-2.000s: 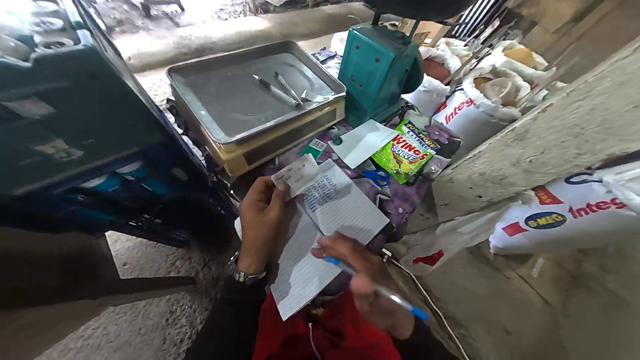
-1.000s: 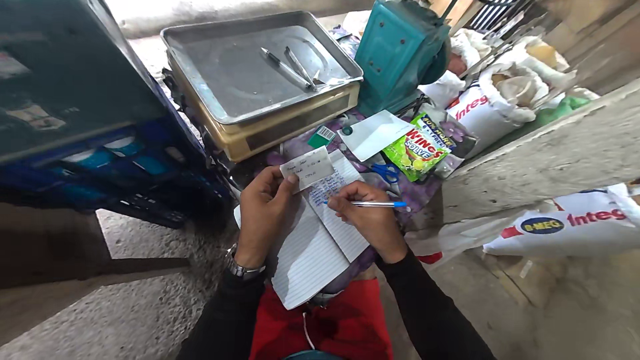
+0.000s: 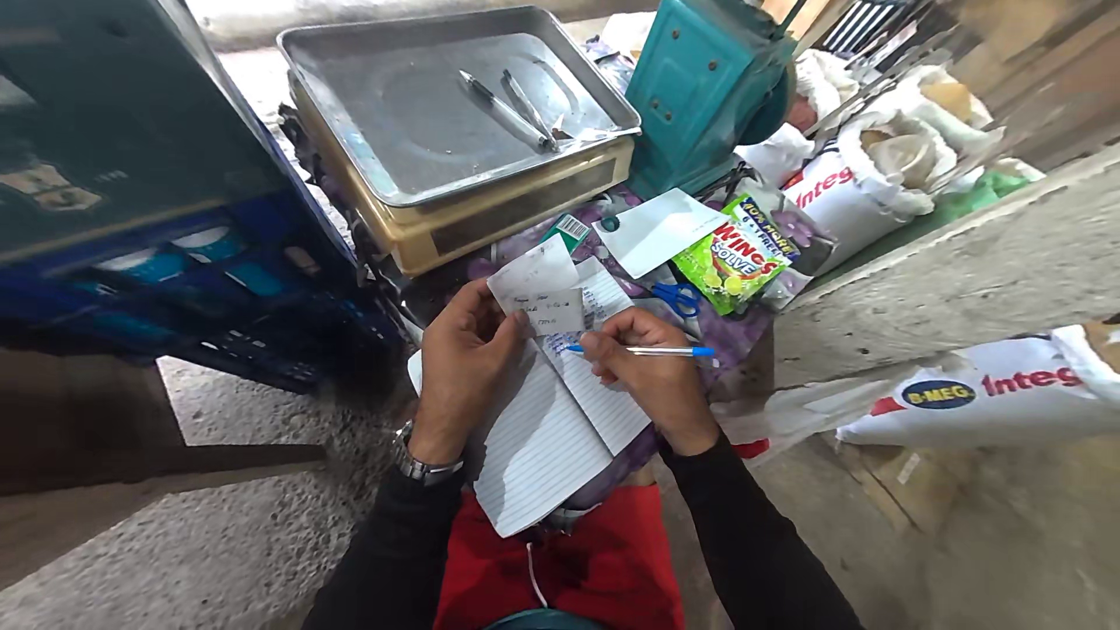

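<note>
My left hand (image 3: 468, 354) holds small paper slips (image 3: 553, 312) bearing handwriting between thumb and fingers, over the upper part of an open lined notebook (image 3: 542, 437). A blue-capped ballpoint pen (image 3: 656, 351) is gripped in my right hand (image 3: 652, 372), its blue tip at the handwritten lines on the right page. The notebook lies tilted on a purple patterned cloth (image 3: 744, 337). Just beyond it are a white sheet of paper (image 3: 656, 232), blue-handled scissors (image 3: 678, 298) and a green Wings Solve packet (image 3: 733, 258).
A metal tray (image 3: 420, 114) with pens (image 3: 503, 109) sits on a beige weighing scale (image 3: 507, 210). Beside it stands a teal metal scale housing (image 3: 691, 87). Open feed sacks (image 3: 862, 175) stand behind a rough ledge (image 3: 945, 271) at right; blue crates (image 3: 227, 297) are at left.
My right hand, lower and off the page two seconds ago, has come up to the notebook with the pen. My left hand keeps hold of the slips.
</note>
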